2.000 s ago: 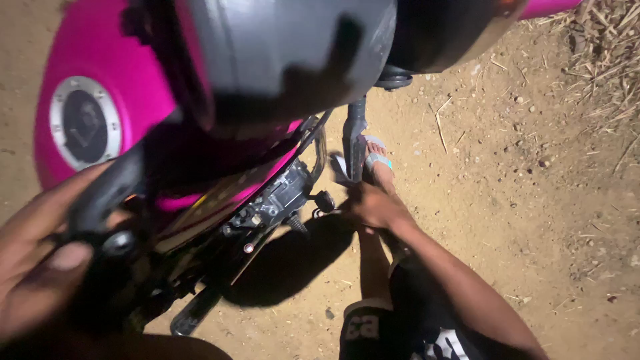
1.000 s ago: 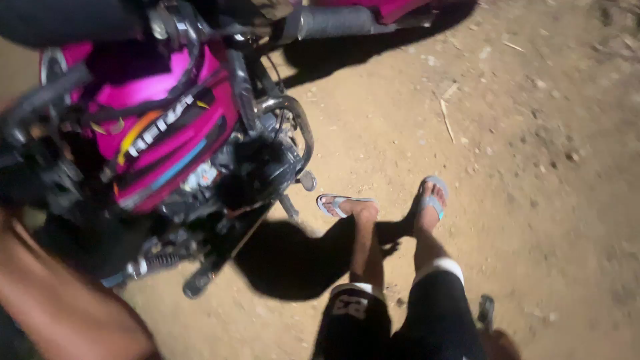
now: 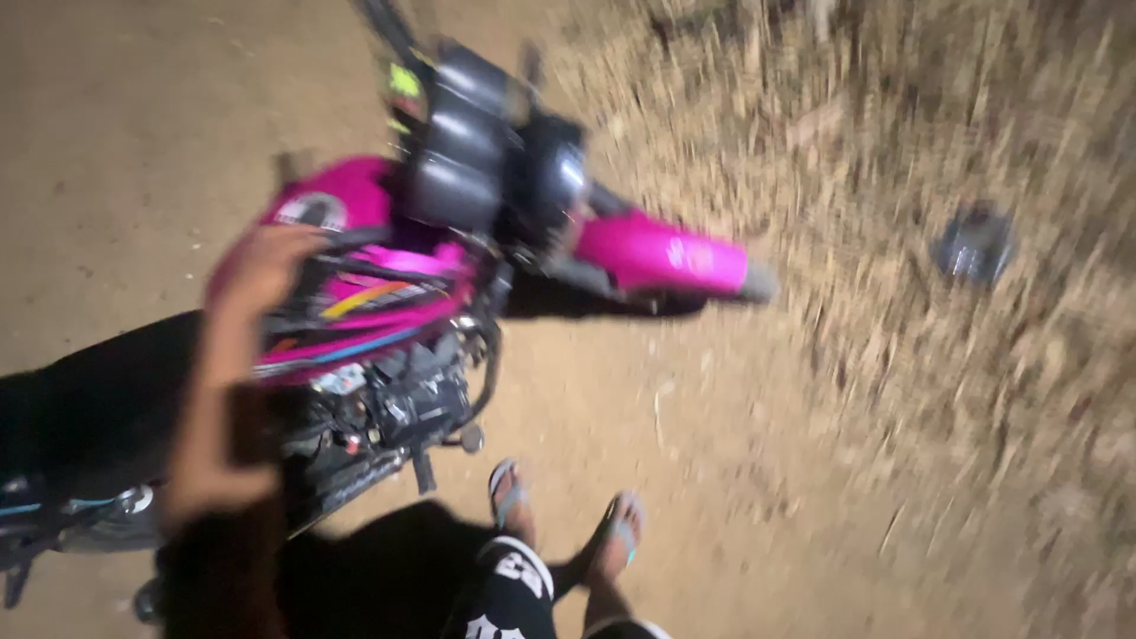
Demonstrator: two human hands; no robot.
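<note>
A motorcycle with a pink fuel tank (image 3: 355,191) stands on my left, its front end pointing right. My left hand (image 3: 277,253) reaches up across the tank and is closed around the near handlebar grip (image 3: 355,238), though blur hides the fingers. The round black headlight (image 3: 555,173) and a black ribbed cover or roll (image 3: 463,133) sit beyond the handlebar. A pink front fender (image 3: 666,253) extends to the right. Below the tank shows the engine (image 3: 399,399), with a bent crash bar (image 3: 488,364) around its front. My right hand is out of view.
Sandy ground (image 3: 710,515) lies under my feet in flip-flops (image 3: 617,532). Dry grass (image 3: 887,355) covers the right side, where a dark, shiny, blurred object (image 3: 974,244) lies. The black seat (image 3: 106,390) stretches to the left edge, and a dark shadow falls below the engine.
The view has swung widely and shows more of the motorcycle. My right hand, near the lower right edge a second ago, has left the view. My left hand is on a handlebar grip, as two seconds ago.
</note>
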